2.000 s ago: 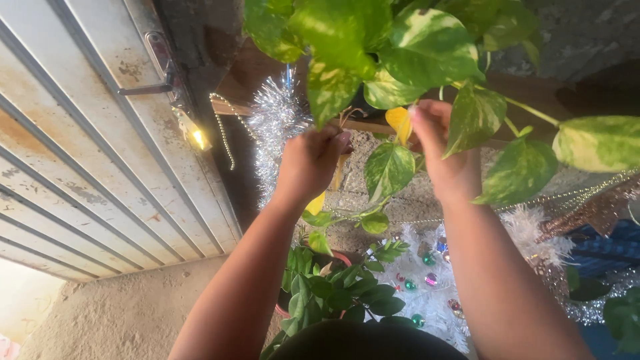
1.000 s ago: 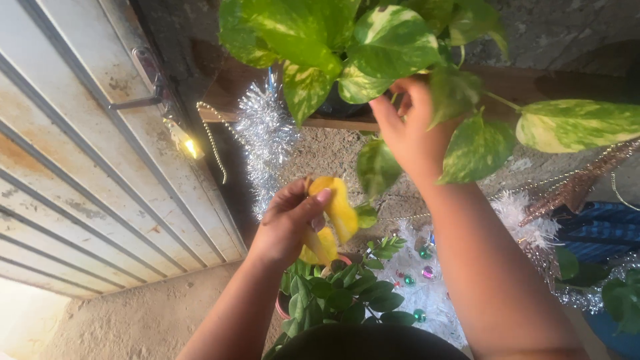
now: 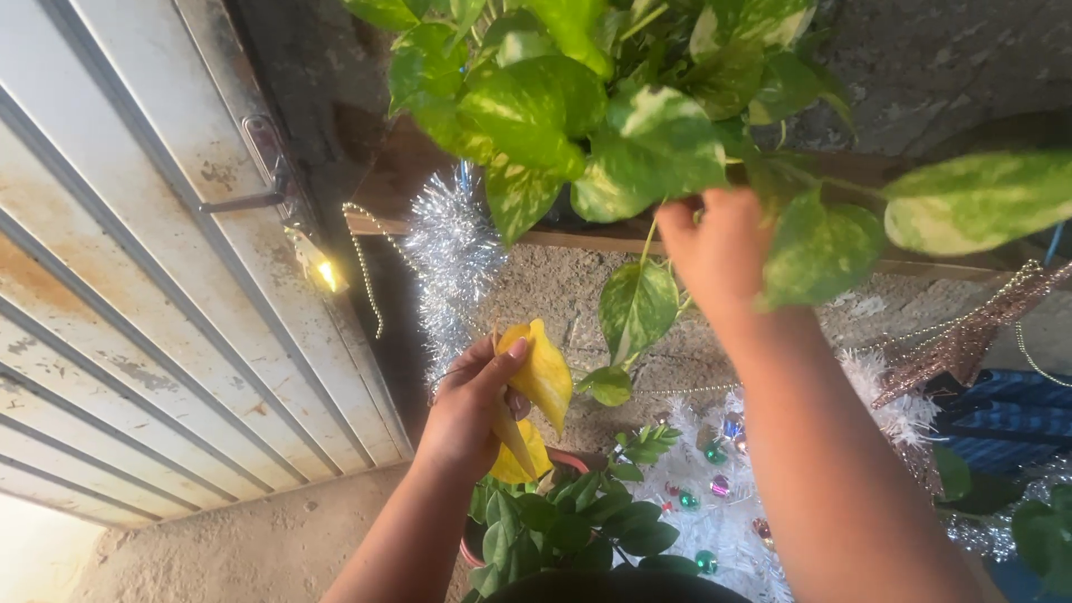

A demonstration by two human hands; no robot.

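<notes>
My left hand (image 3: pixel 477 402) grips several yellow leaves (image 3: pixel 540 377) between thumb and fingers, below a wooden shelf. Above, a potted pothos (image 3: pixel 536 109) with green and cream leaves spreads over the shelf edge. My right hand (image 3: pixel 716 243) reaches in under its foliage, fingertips bent at the stems; leaves hide part of them, so whether they grip anything is unclear. One trailing vine with a variegated leaf (image 3: pixel 638 310) hangs between my two hands.
A white metal door (image 3: pixel 151 276) with a handle and a lit bulb (image 3: pixel 327 272) stands at left. Silver tinsel (image 3: pixel 456 260) and bead strings hang from the wooden shelf (image 3: pixel 620 241). Below are a leafy potted plant (image 3: pixel 578 519) and a white tinsel tree (image 3: pixel 712 511) with baubles.
My left hand has moved down, away from the pothos, with yellow leaves in it. The yellow leaf at my right hand two seconds ago no longer shows there; that hand has moved up under the foliage.
</notes>
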